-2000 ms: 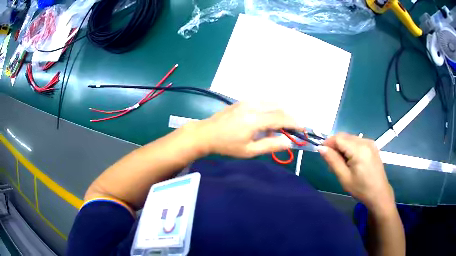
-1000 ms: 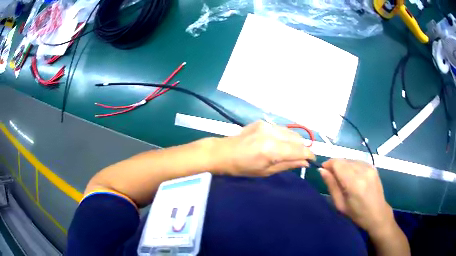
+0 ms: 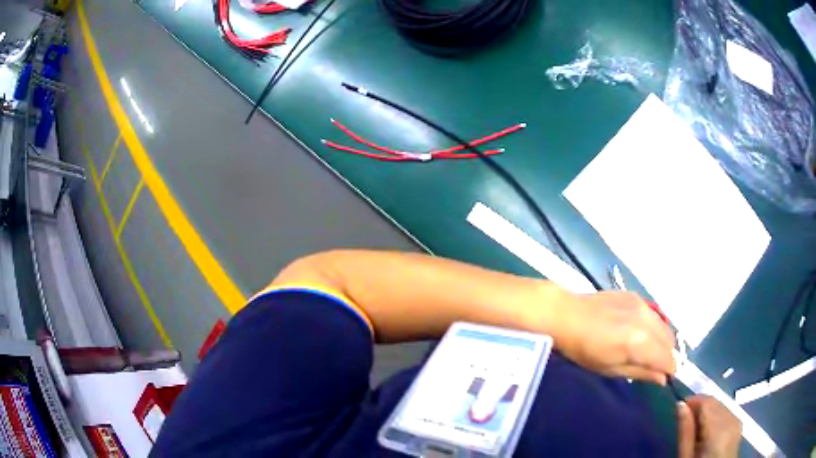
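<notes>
A long black sleeving [image 3: 505,174] runs from the bench toward me and into my left hand [image 3: 626,338], which is closed around it. A short dark piece shows between my hands. My right hand [image 3: 712,429] is low at the right, partly cut off by my body, with its fingertips at the black sleeving's end. A bit of red [image 3: 658,311] shows beside my left hand, mostly hidden. Red wires with a white band [image 3: 424,156] lie on the bench, one passing at the sleeving. A white measuring strip [image 3: 519,240] runs under my left hand.
A white sheet [image 3: 667,219] lies beyond my hands. A black coil [image 3: 456,25] and red wires [image 3: 240,34] lie at the far side. Clear plastic bags [image 3: 734,107] are at upper right. A short white strip [image 3: 777,381] and black cables [image 3: 787,331] lie at right.
The view has turned left, so the bench things appear farther right and tilted. My left hand still holds the sleeving. The yellow-handled tool has left the view.
</notes>
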